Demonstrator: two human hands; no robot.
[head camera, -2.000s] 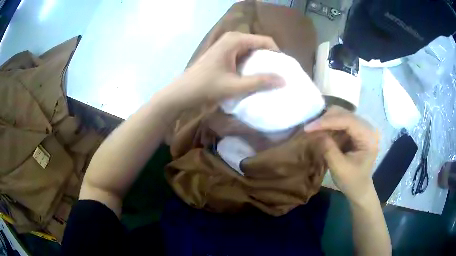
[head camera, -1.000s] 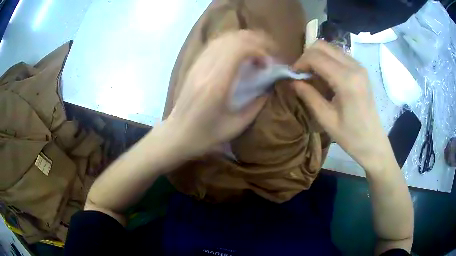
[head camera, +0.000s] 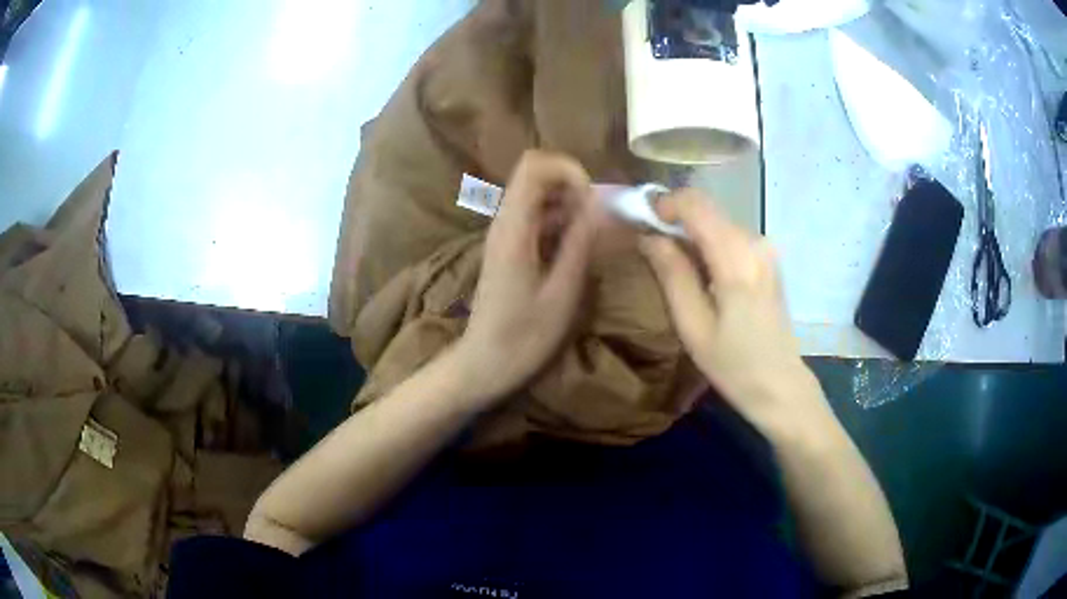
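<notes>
A brown jacket (head camera: 433, 129) lies bunched on the table edge and my lap, with a small white label showing on it. A small part of a white pad (head camera: 635, 206) shows between my hands, blurred. My right hand (head camera: 716, 281) pinches its edge between thumb and fingers. My left hand (head camera: 536, 252) is at the pad's left side, blurred, with its fingers curled; what it grips is hidden. The cream cylinder bed (head camera: 690, 105) stands just beyond my right hand, apart from the cloth in my hands.
At right on the white table (head camera: 807, 269) lie a black smartphone (head camera: 911, 267), scissors (head camera: 990, 275), a white half-moon pad (head camera: 889, 105) and a clear plastic bag (head camera: 1012, 94). A purplish object (head camera: 1050, 263) is at the right edge. Brown garments (head camera: 70, 386) are heaped at left.
The white pad, broad and flat earlier, now shows only as a small folded part. The hands have moved closer to the wearer relative to the machine. The view has shifted, so the cylinder bed shows more fully.
</notes>
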